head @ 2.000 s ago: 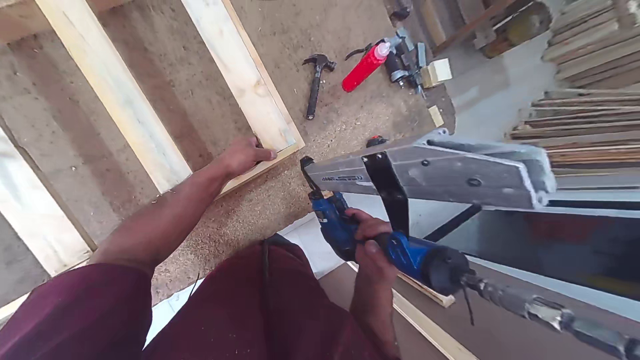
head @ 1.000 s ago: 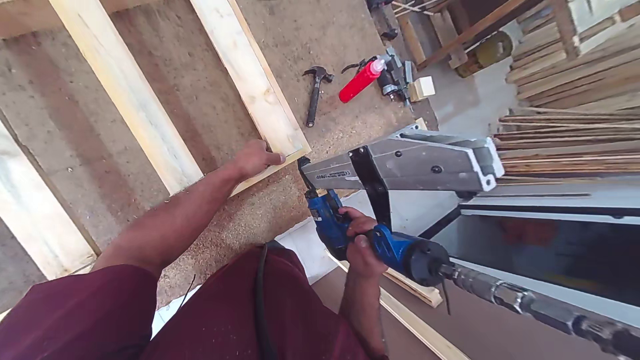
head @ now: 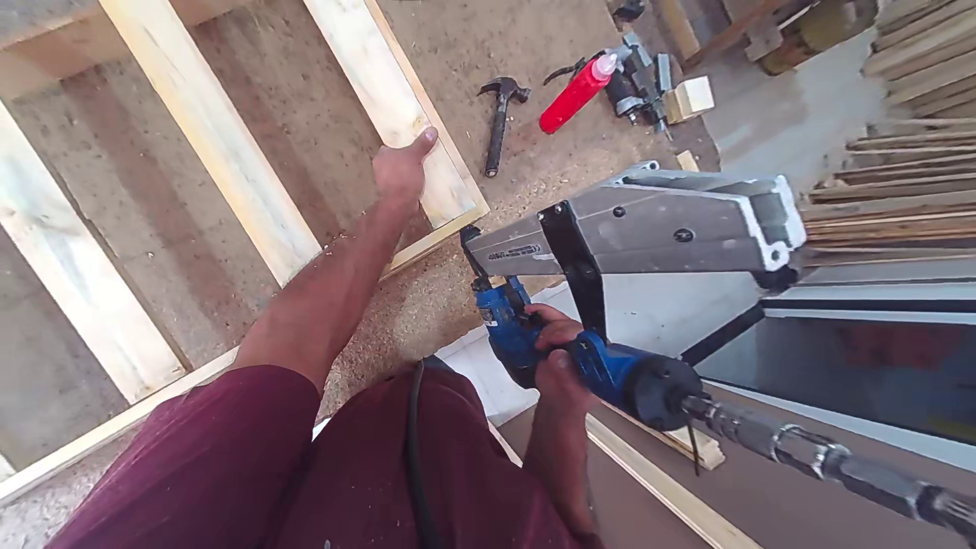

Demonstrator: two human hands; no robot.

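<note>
My right hand [head: 558,354] is closed around the blue handle of a pneumatic nail gun [head: 512,328] with a long grey magazine [head: 648,229]. The gun's nose is at the outer corner of a wooden frame [head: 427,248]; whether it touches the wood I cannot tell. An air hose fitting [head: 808,450] trails from the handle's end to the lower right. My left hand [head: 402,169] lies over the frame's end slat [head: 381,84], its thumb on the top face and its fingers hidden past the inner edge. More pale slats [head: 221,145] run side by side to the left.
A claw hammer [head: 499,126], a red squeeze bottle [head: 576,95] and a second air tool [head: 640,88] lie on the sawdust-strewn bench [head: 526,202]. Beside that tool is a small wood block [head: 690,99]. Thin wood strips [head: 892,198] are stacked at the right. Long boards [head: 663,480] lie below the gun.
My left hand has moved from the frame's corner up along the end slat. The nail gun stays at the corner in my right hand.
</note>
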